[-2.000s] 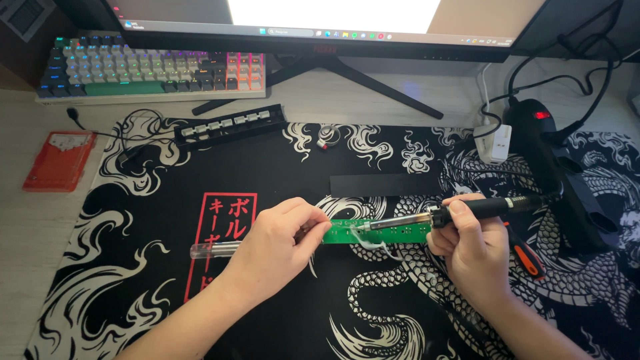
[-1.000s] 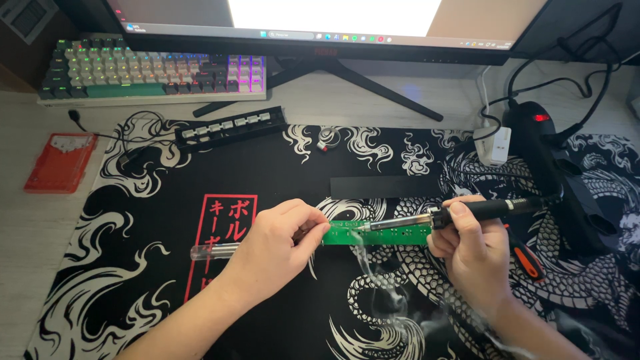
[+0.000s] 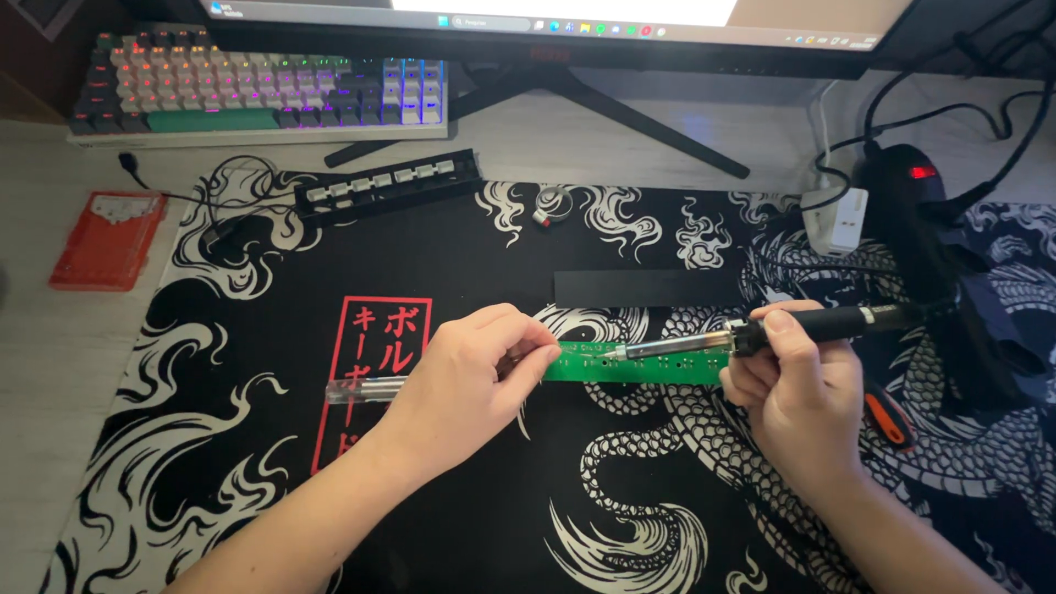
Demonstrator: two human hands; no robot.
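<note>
A narrow green circuit board (image 3: 660, 368) lies between my hands on the patterned desk mat. My right hand (image 3: 796, 371) grips a soldering iron (image 3: 817, 325) by its black handle, its tip pointing left at the board. My left hand (image 3: 487, 379) is at the board's left end, thumb and fingertips pinched together near the iron's tip; a thin strand, probably solder wire, seems to run from them. A clear tube (image 3: 363, 389) lies partly under my left hand. Behind the board is a flat black strip (image 3: 635, 289).
A backlit keyboard (image 3: 247, 91) and a monitor stand (image 3: 643, 124) are at the back. A row of white switches in a black case (image 3: 388, 186), a small coil (image 3: 551, 206), a red plastic box (image 3: 111, 239), a power strip (image 3: 940, 272), a white adapter (image 3: 835, 221) and an orange-black handle (image 3: 889, 417) surround the work.
White smoke that rose around the iron's tip and drifted over the mat in the earlier frames is no longer seen. Both hands have stayed nearly in place.
</note>
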